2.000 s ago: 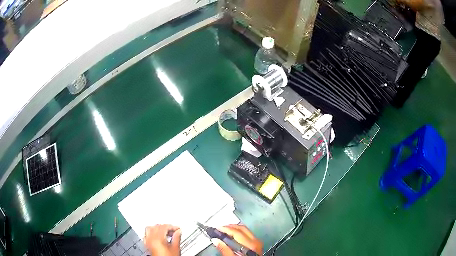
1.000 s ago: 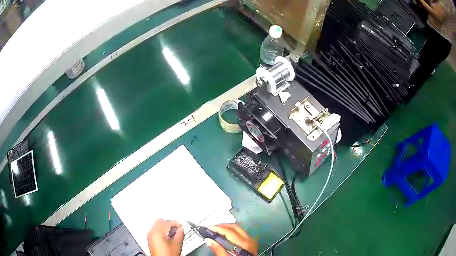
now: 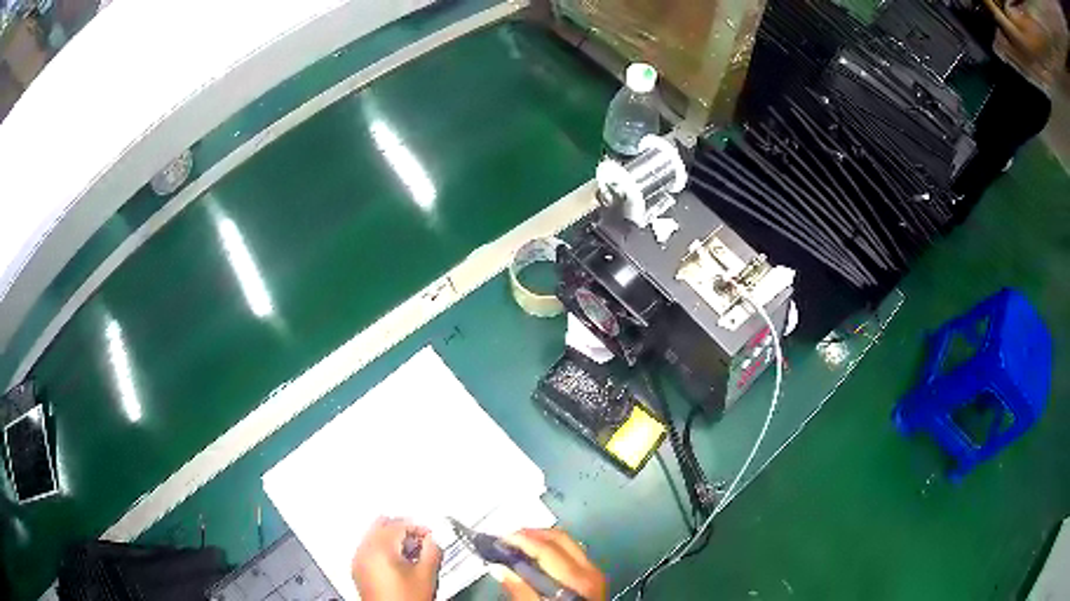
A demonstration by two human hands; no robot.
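My right hand (image 3: 552, 566) is closed around a dark soldering iron (image 3: 507, 554), its thin tip pointing up-left over the white pad (image 3: 399, 434). My left hand (image 3: 397, 564) is just left of the tip, fingers pinched near a small dark item (image 3: 412, 545) that is too small to identify. Thin dark lines show on the pad between the hands. The automatic solder feeder (image 3: 692, 294) has a solder wire reel (image 3: 642, 179) on top and a pale feed tube (image 3: 769, 411) curving down. The iron stand (image 3: 587, 397) has a yellow sponge (image 3: 635, 438).
A tape roll (image 3: 537, 277) and water bottle (image 3: 632, 112) stand near the feeder. Black panels (image 3: 810, 200) are fanned beyond it. Dark stacked panels (image 3: 135, 572) lie lower left. The conveyor (image 3: 317, 235) carries a solar panel (image 3: 31, 453). A blue stool (image 3: 980, 382) and a person (image 3: 1018, 82) are right.
The solar panel on the conveyor has moved toward the lower left edge. The view has shifted slightly. Both hands remain over the pad, with the iron still in my right hand.
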